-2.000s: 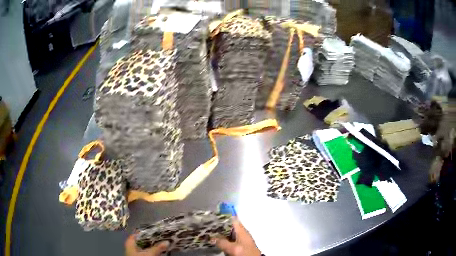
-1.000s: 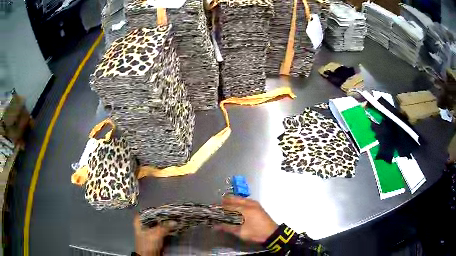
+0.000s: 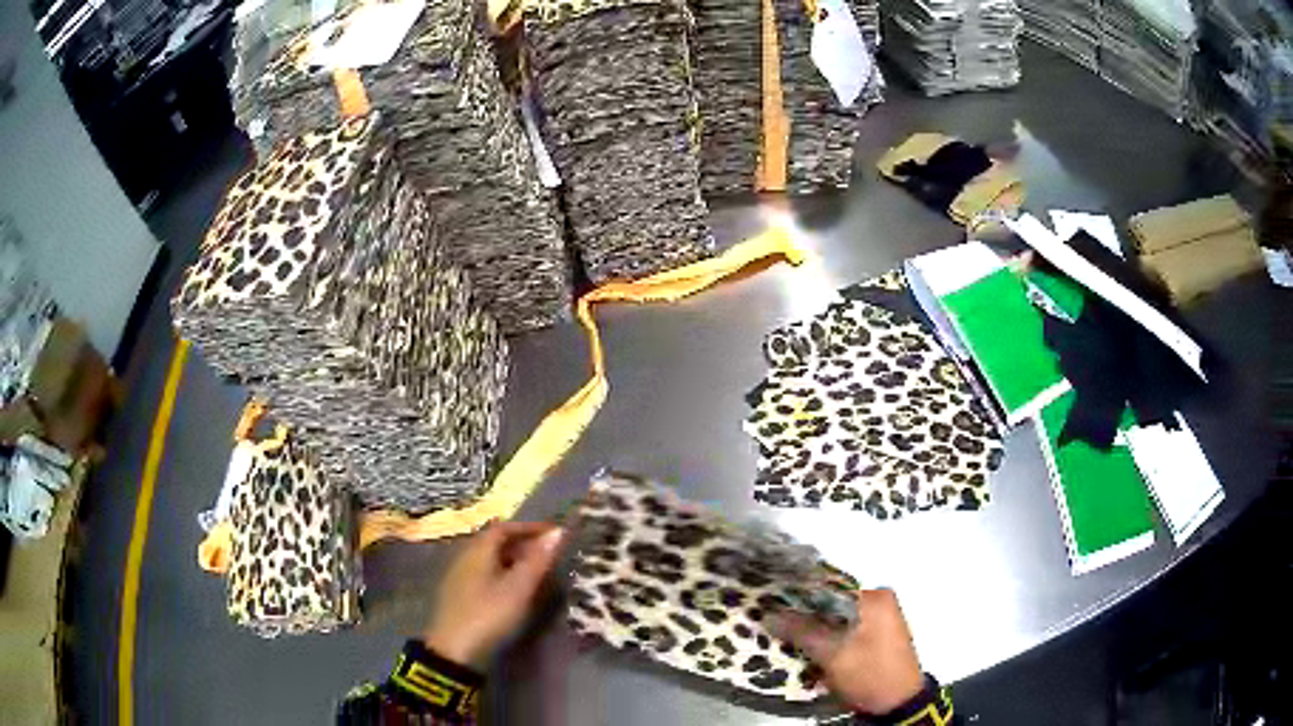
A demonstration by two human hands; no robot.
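A bundle of leopard-print cut pieces (image 3: pixel 695 589) is held up near the table's front edge, tilted, its tan and black face showing. My right hand (image 3: pixel 868 655) grips its right end. My left hand (image 3: pixel 496 584) is at its left edge, fingertips drawn together; blur hides whether they pinch a ply. A small leopard block (image 3: pixel 291 546) stands at the left beside an orange loop. No blue clip shows now.
Tall leopard stacks (image 3: pixel 340 341) stand behind my left hand. An orange strip (image 3: pixel 546 454) lies beyond the bundle. Loose leopard pieces (image 3: pixel 872 411), green-and-white cards (image 3: pixel 1000 341), black scraps (image 3: pixel 1099 362) and a brown block (image 3: pixel 1191 248) lie at right.
The bundle has turned from edge-on to showing its printed face, and has moved up and right with my right hand. My left hand has moved from its end. The blue clip has gone from sight.
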